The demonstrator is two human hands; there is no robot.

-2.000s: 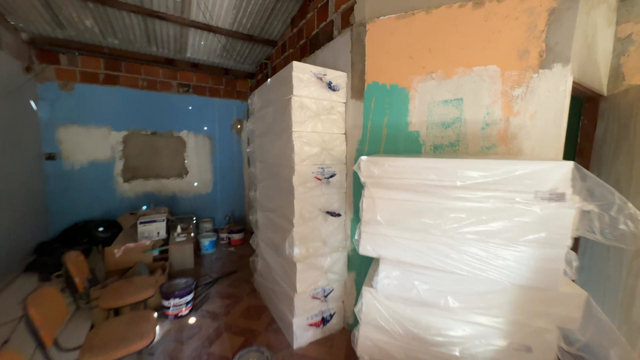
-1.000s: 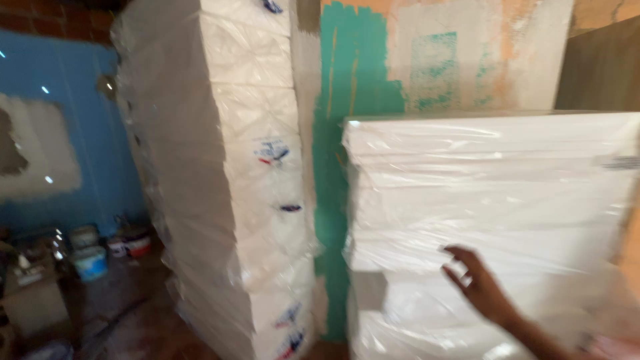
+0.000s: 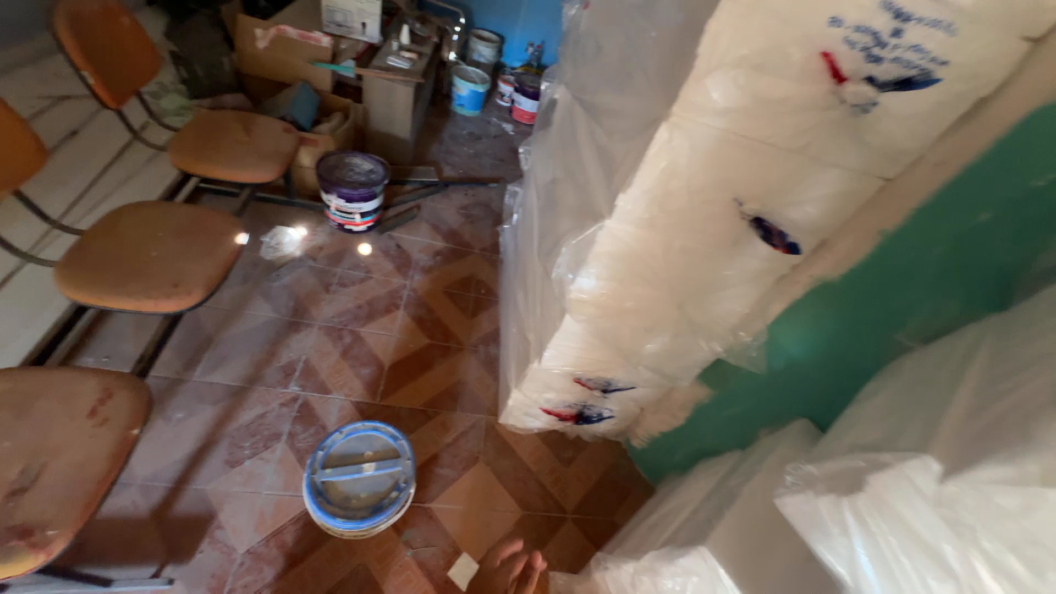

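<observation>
One hand shows at the bottom edge, right of centre; it looks like my right hand, its fingers apart and nothing seen in them. Just right of it are stacked white blocks in clear plastic wrap. Up and to its left, a bucket with a blue-rimmed lid stands on the tiled floor. Beyond, a tall stack of plastic-wrapped white packs with blue and red print rises beside the green-painted wall. My left hand is out of view.
Linked chairs with orange-brown seats line the left side. A dark purple paint bucket stands near metal bars on the floor. Behind are cardboard boxes, a small table and several paint buckets, one of them light blue.
The view has swung down toward the floor and chairs. The hand, raised in front of the shorter white stack a second ago, now shows only at the bottom edge.
</observation>
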